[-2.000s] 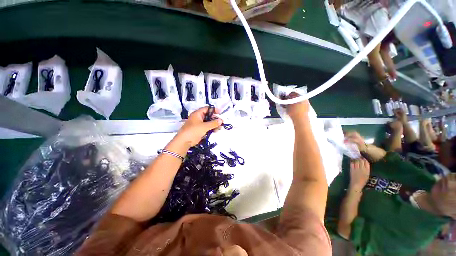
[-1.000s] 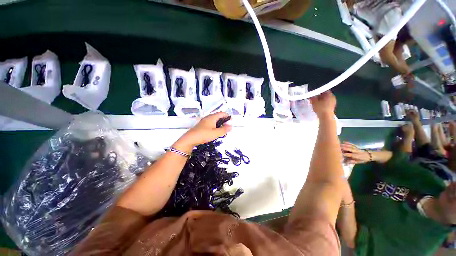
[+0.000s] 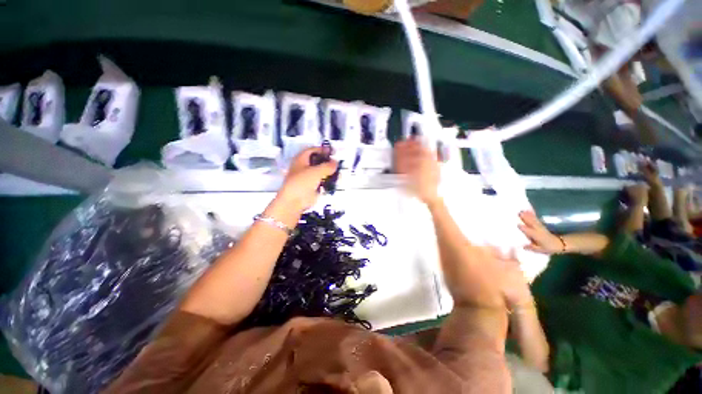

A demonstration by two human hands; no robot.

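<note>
My left hand (image 3: 306, 175) is shut on a small bunch of coiled black cables (image 3: 329, 181) at the belt's near rail, above the cable pile (image 3: 315, 269). My right hand (image 3: 416, 163) is blurred, over the rail near a white wrapped tray (image 3: 413, 123); whether it holds a cable cannot be told. Several white wrapped trays (image 3: 247, 128) stand in a row on the green belt (image 3: 192, 58), many with a black cable in the recess. Another white tray (image 3: 486, 154) lies right of my right hand, its inside unclear.
A large clear plastic bag of cables (image 3: 100, 285) lies at the left. A white curved tube (image 3: 422, 69) hangs across the upper view. A metal rail (image 3: 231, 181) edges the belt. A person in a green shirt (image 3: 608, 308) sits at the right, a hand (image 3: 541, 235) near white sheets.
The row of trays has shifted left. My right hand has moved left from the far-right tray. My left hand has moved slightly left and up, still with cables. Another white tray has appeared at the right.
</note>
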